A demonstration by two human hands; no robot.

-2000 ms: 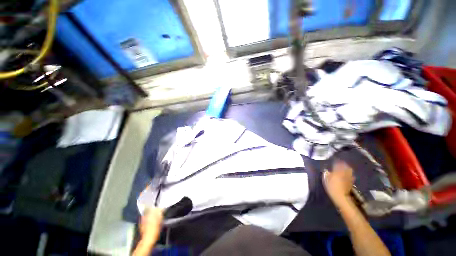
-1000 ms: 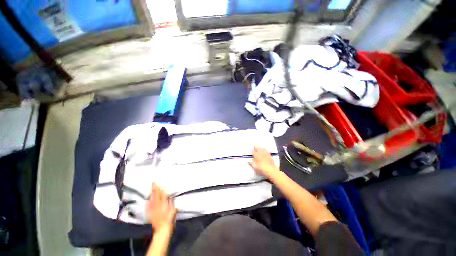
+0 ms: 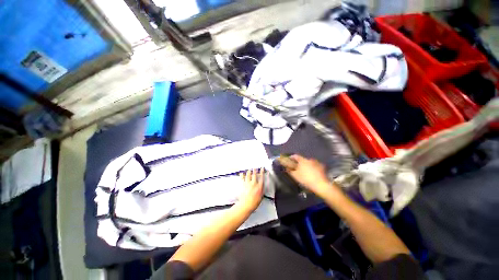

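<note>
A white garment with dark stripes (image 3: 191, 180) lies spread on the dark table cover (image 3: 210, 117), its left part folded and rumpled. My left hand (image 3: 251, 190) rests flat on the garment near its right end. My right hand (image 3: 307, 174) is closed around the brownish handle of the steam iron (image 3: 285, 162), at the garment's right edge. The iron's body is blurred and mostly hidden by my hand. I cannot tell if it touches the cloth.
A pale wrapped hose (image 3: 386, 178) runs from the right to near my right hand. A crumpled pile of garments (image 3: 323, 65) is at the back right, beside red baskets (image 3: 377, 143) with dark cloth inside. A blue bar (image 3: 160, 112) lies at the back. A pale ledge (image 3: 72, 205) borders the left.
My left hand has moved right along the garment. My right hand has left the cloth and taken hold of the iron. The garment lies spread lengthwise, where two seconds ago it was bunched.
</note>
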